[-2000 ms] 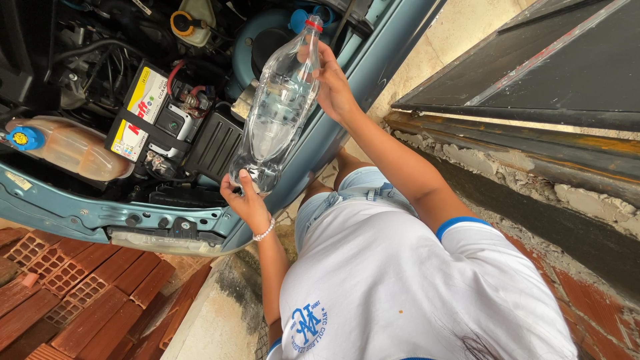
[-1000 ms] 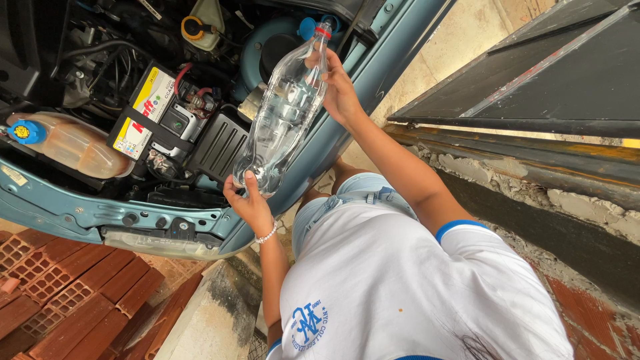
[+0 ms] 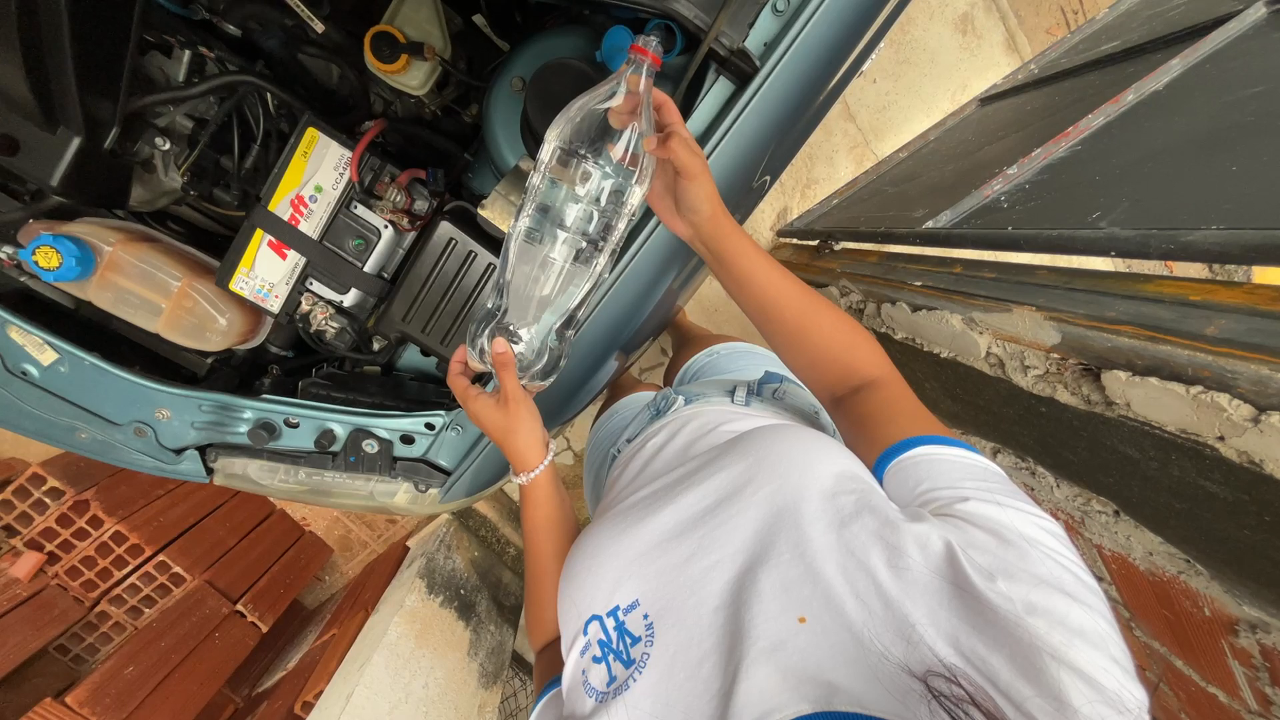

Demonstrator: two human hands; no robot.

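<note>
A clear plastic bottle (image 3: 575, 210) with a red ring at its neck is held on a slant over the car's front fender edge, its neck toward the upper right. My left hand (image 3: 500, 405), with a beaded bracelet at the wrist, grips the bottle's base, thumb on the near side. Near the neck, my right hand (image 3: 680, 170) holds the bottle's upper side, some fingers seen through the plastic. Whether there is liquid inside I cannot tell. Behind the bottle's mouth is an open blue cap (image 3: 617, 47) on a reservoir.
The open engine bay holds a car battery (image 3: 300, 225), a coolant tank with a blue cap (image 3: 140, 285), and a fluid reservoir with a yellow-ringed cap (image 3: 410, 50). Hollow clay bricks (image 3: 160, 590) are stacked at lower left. A dark metal gate (image 3: 1130, 130) stands at right.
</note>
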